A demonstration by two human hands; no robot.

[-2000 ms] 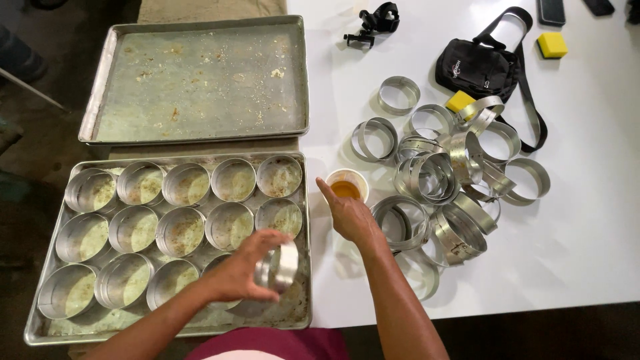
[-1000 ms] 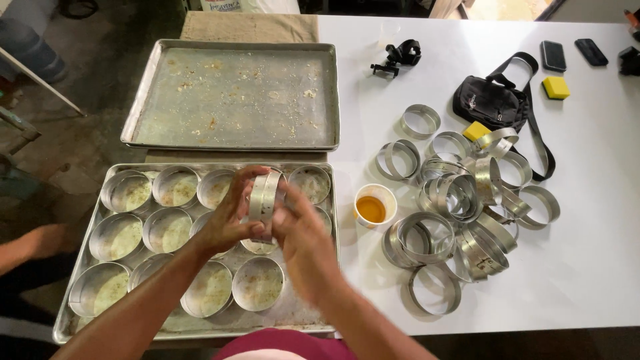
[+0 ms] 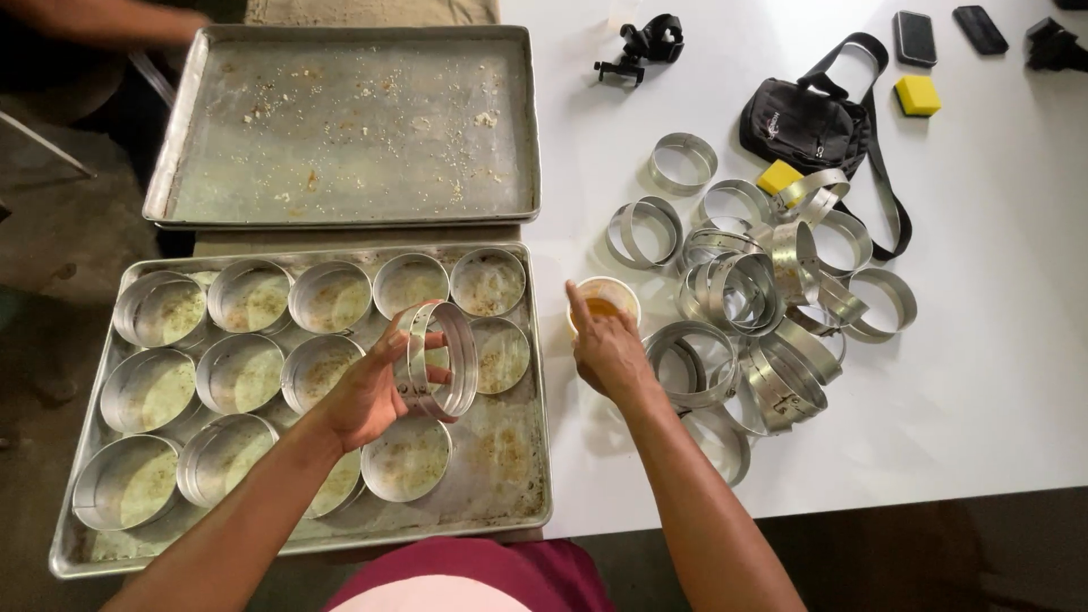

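My left hand [image 3: 370, 387] grips a metal ring mold [image 3: 463, 361], tilted on its side above the near baking tray [image 3: 501, 463]. Rows of metal rings, such as one at the near left [image 3: 127, 482], stand on that tray. My right hand [image 3: 608, 353] is at a white cup [image 3: 627, 293] of amber liquid, with the index finger stretched over its rim and other fingertips down at the liquid; whether they touch it is hidden. Nothing is seen held in this hand. Right of the cup lies a loose pile of metal rings [image 3: 795, 263], some overlapping, some bearing dark marks.
A second baking tray [image 3: 365, 212] with crumbs lies beyond the first. On the white table [image 3: 977, 408] are a black bag [image 3: 803, 127] with a strap, yellow sponges [image 3: 918, 96], a black clamp-like mount [image 3: 642, 51] and phone-like devices [image 3: 915, 38]. Another person's arm [image 3: 127, 21] shows at the upper left.
My right hand has moved from the ring in my left hand, where both were a second ago, to the cup at the right. Another person's arm now shows beyond the far tray's left corner.
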